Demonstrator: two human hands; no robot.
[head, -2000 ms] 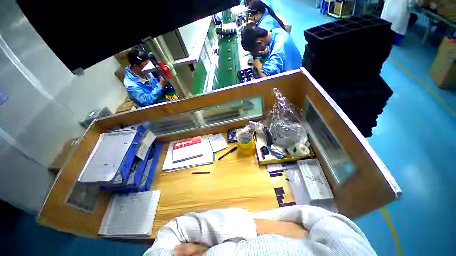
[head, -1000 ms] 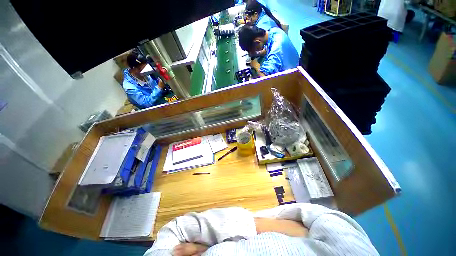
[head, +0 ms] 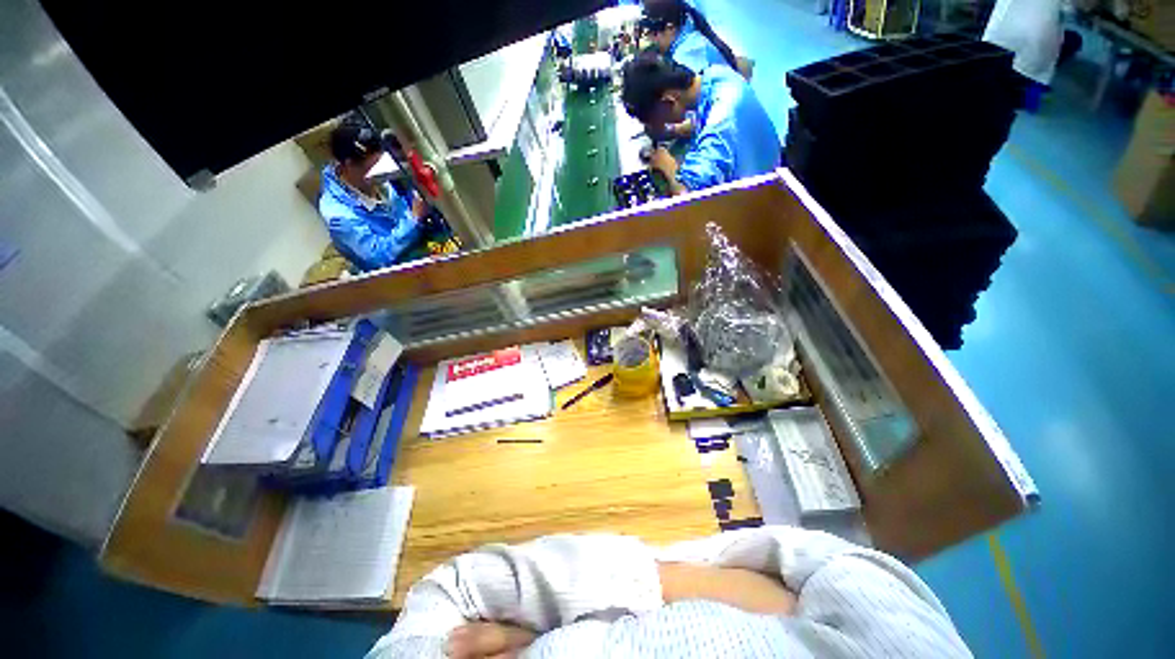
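My arms are folded in pale striped sleeves at the bottom edge. Part of my right hand (head: 490, 640) shows at the lower left against a sleeve; its fingers are mostly hidden. Bare skin of my left wrist or forearm shows between the sleeves, and the left hand is hidden. In front is the wooden desk (head: 567, 483). A blue file holder (head: 367, 418) with papers and record sheets (head: 335, 547) are at its left. A red and white notebook (head: 483, 386), pens (head: 586, 391) and a yellow cup or tape roll (head: 634, 373) lie farther back.
A shallow box holds a crumpled clear bag (head: 741, 328). Small black pieces (head: 722, 496) and a white box (head: 812, 464) lie at the desk's right. Tall black trays (head: 896, 167) stand outside. Workers in blue (head: 728, 129) sit beside a green-topped bench (head: 586, 155). Raised desk sides (head: 902, 335) surround the desktop.
The view has shifted slightly. My arms stay folded, and the desk items look unmoved. The workers beyond the desk have moved only a little.
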